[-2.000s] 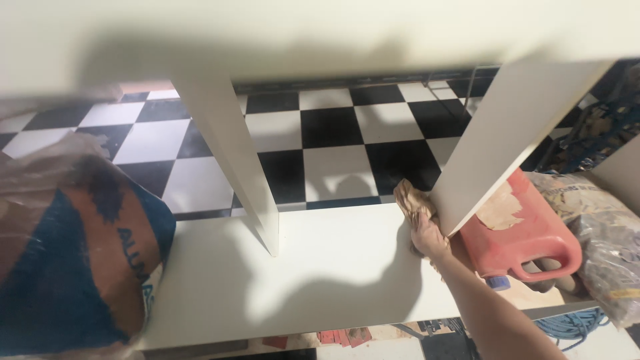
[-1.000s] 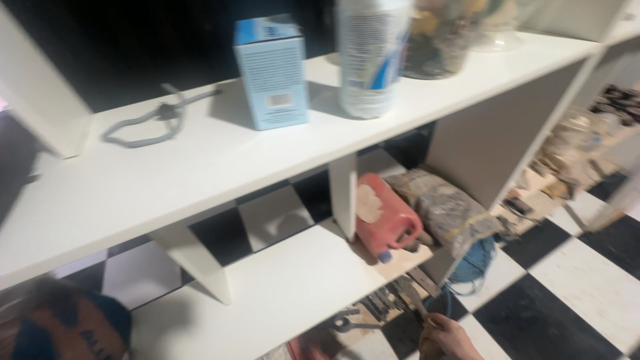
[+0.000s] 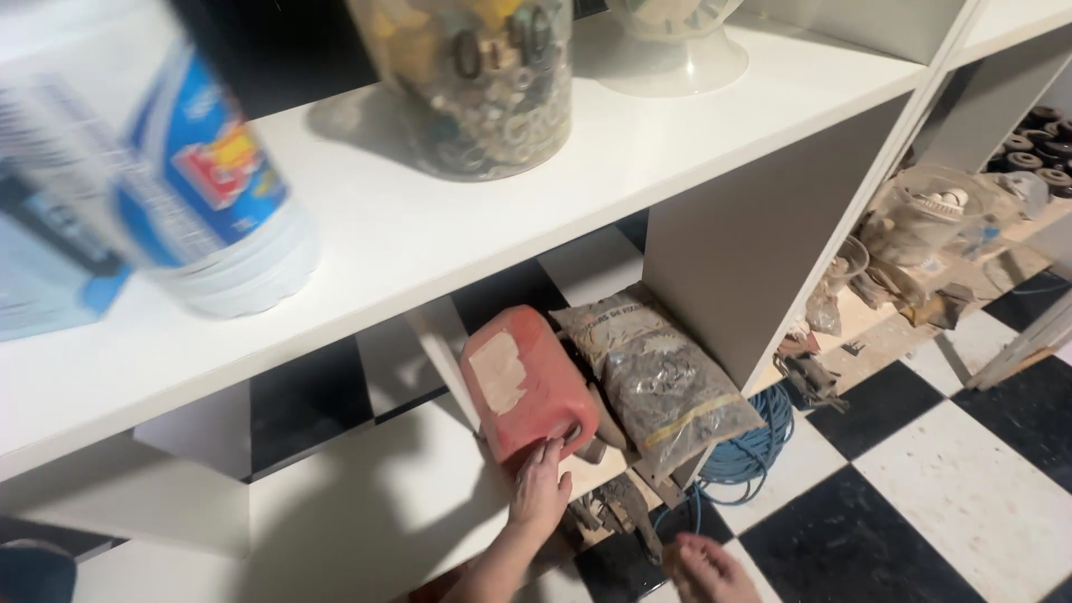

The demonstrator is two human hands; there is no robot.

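Observation:
A red plastic jug (image 3: 528,385) with a torn pale label lies on the lower white shelf. My left hand (image 3: 540,494) touches its handle end; whether the fingers close around the handle is unclear. At the bottom edge, my blurred right hand (image 3: 712,571) has curled fingers around a brown crumpled cloth (image 3: 677,565), only partly visible. Right of the jug lies a clear plastic bag (image 3: 662,373) filled with greyish material. Metal tools (image 3: 615,507) lie below the jug, between the two hands.
The upper white shelf (image 3: 586,180) overhangs the jug, bearing a white bottle (image 3: 226,193), a blue box (image 3: 50,260) and a jar of small parts (image 3: 494,100). A vertical panel (image 3: 754,243) stands behind the bag. Coiled blue cable (image 3: 749,452) lies beyond it.
My left hand has come into view at the jug. My right hand, earlier on the lower shelf with the brown cloth, is now off its front edge. The view has swung right.

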